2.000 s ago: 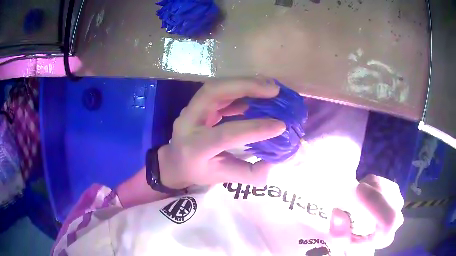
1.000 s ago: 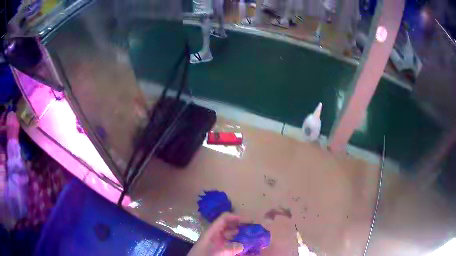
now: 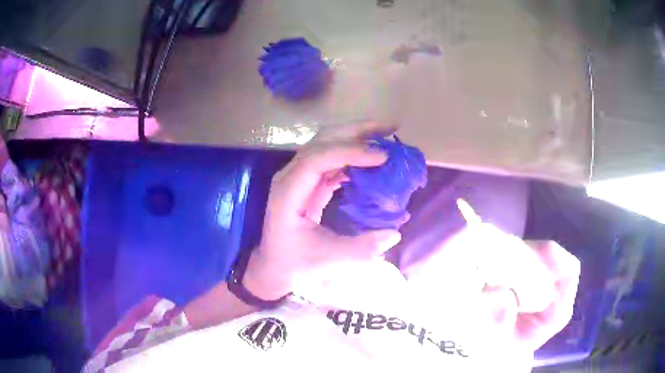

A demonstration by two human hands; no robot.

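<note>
My left hand [image 3: 295,211] is closed around a glossy blue spiky hair piece [image 3: 386,186], holding it over my lap just below the bench edge. My right hand [image 3: 543,291] is at the lower right, strongly overexposed. It holds a white glue bottle [image 3: 503,262], whose pointed yellowish nozzle is tilted up and left towards the hair piece, apart from it. The bottle's outline blends into the glare. A second blue spiky hair piece [image 3: 294,69] lies on the tan bench [image 3: 467,95].
A large blue tote [image 3: 164,255] stands at my left, beside my lap. Black cables [image 3: 149,65] hang at the upper left near a pink-lit box [image 3: 65,91]. A dark flat case [image 3: 211,13] lies at the top. Bright glare is at the right edge.
The view has tilted back down from the conveyor to my lap. My left hand holds the hair piece over my lap again. The glue bottle's nozzle now shows in front of my right hand.
</note>
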